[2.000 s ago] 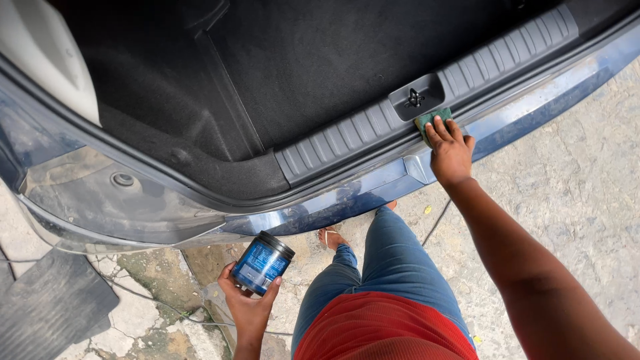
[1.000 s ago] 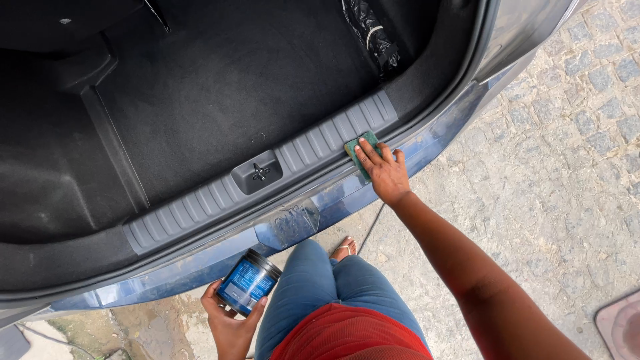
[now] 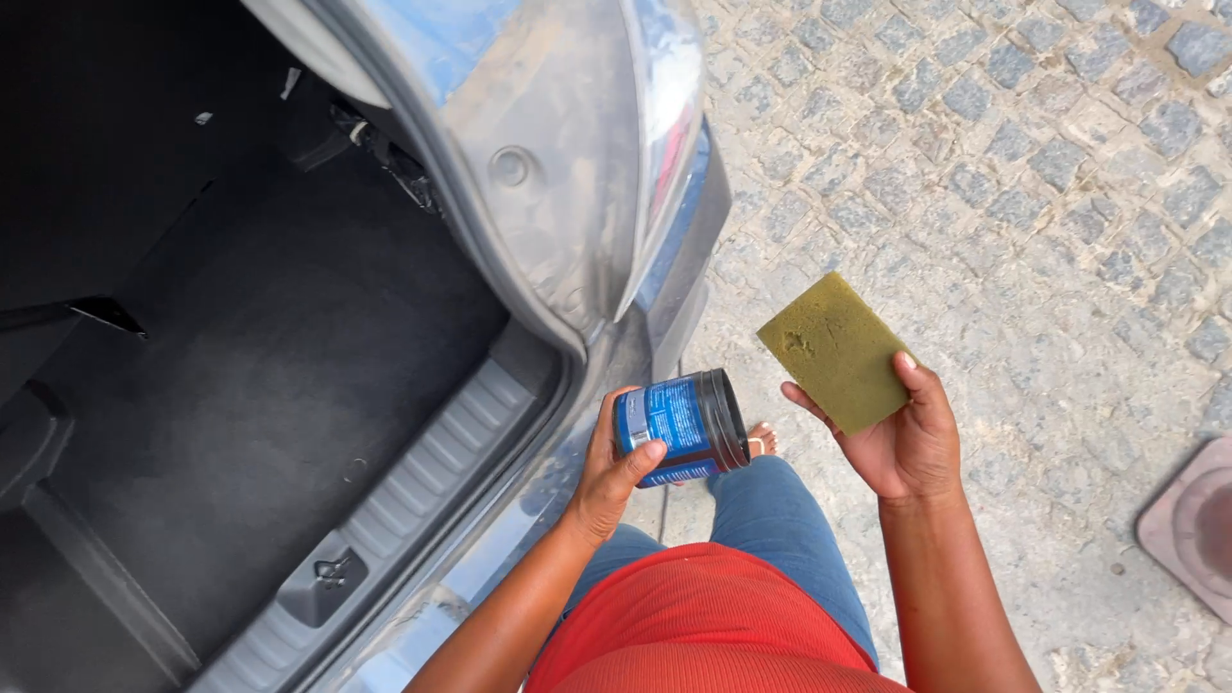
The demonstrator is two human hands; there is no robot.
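Observation:
My left hand (image 3: 616, 467) grips a blue-labelled plastic jar (image 3: 674, 423) tilted on its side, its black rim facing right toward my other hand; the inside is not visible. My right hand (image 3: 905, 433) holds a flat olive-green sponge (image 3: 833, 351) between thumb and fingers, its broad face turned up. The sponge has a small torn spot and is apart from the jar. Left of both hands lies the ribbed plastic sill (image 3: 423, 481) of a car's boot, with the latch recess (image 3: 322, 582) in it.
The open boot's dark floor (image 3: 241, 385) fills the left. The car's rear corner and tail light (image 3: 664, 125) stand above the jar. Cobbled paving (image 3: 962, 192) spreads on the right, with the base of a traffic cone or similar object (image 3: 1184, 529) at the edge.
My right hand has lifted the sponge off the boot sill and turned its face up beside the jar. The jar now lies tilted rightward in my left hand. The view has swung right.

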